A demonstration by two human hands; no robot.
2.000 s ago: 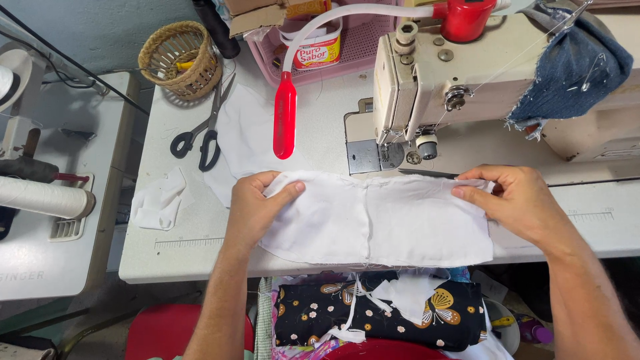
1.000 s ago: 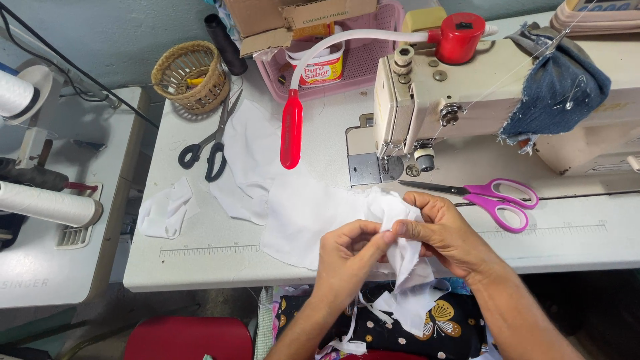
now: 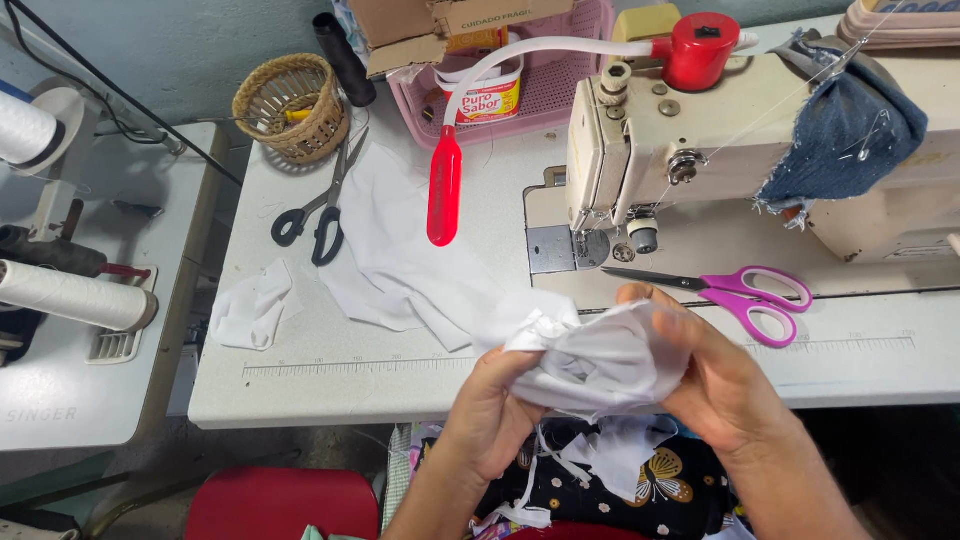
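A bunched piece of white fabric (image 3: pixel 592 367) is between my two hands, just over the front edge of the sewing table. My left hand (image 3: pixel 499 412) grips its left side, and my right hand (image 3: pixel 697 367), slightly blurred, grips its right side. Behind them stands the sewing machine (image 3: pixel 622 150), its needle area behind the cloth. Purple-handled scissors (image 3: pixel 750 296) lie on the machine bed, right of my right hand's fingers. More white fabric (image 3: pixel 397 255) spreads over the table to the left, next to black-handled scissors (image 3: pixel 311 217).
A red lamp with a flexible white neck (image 3: pixel 444 187) hangs over the table. Further back are a wicker basket (image 3: pixel 292 109), a black thread cone (image 3: pixel 345 60) and a pink plastic basket (image 3: pixel 555 97). A white scrap (image 3: pixel 255 307) lies at left. Patterned cloth (image 3: pixel 585 480) is below the table edge.
The white fabric was spread flat between my hands two seconds ago; now it is bunched up. My hands have come closer together. The purple-handled scissors, out of sight at first, now show.
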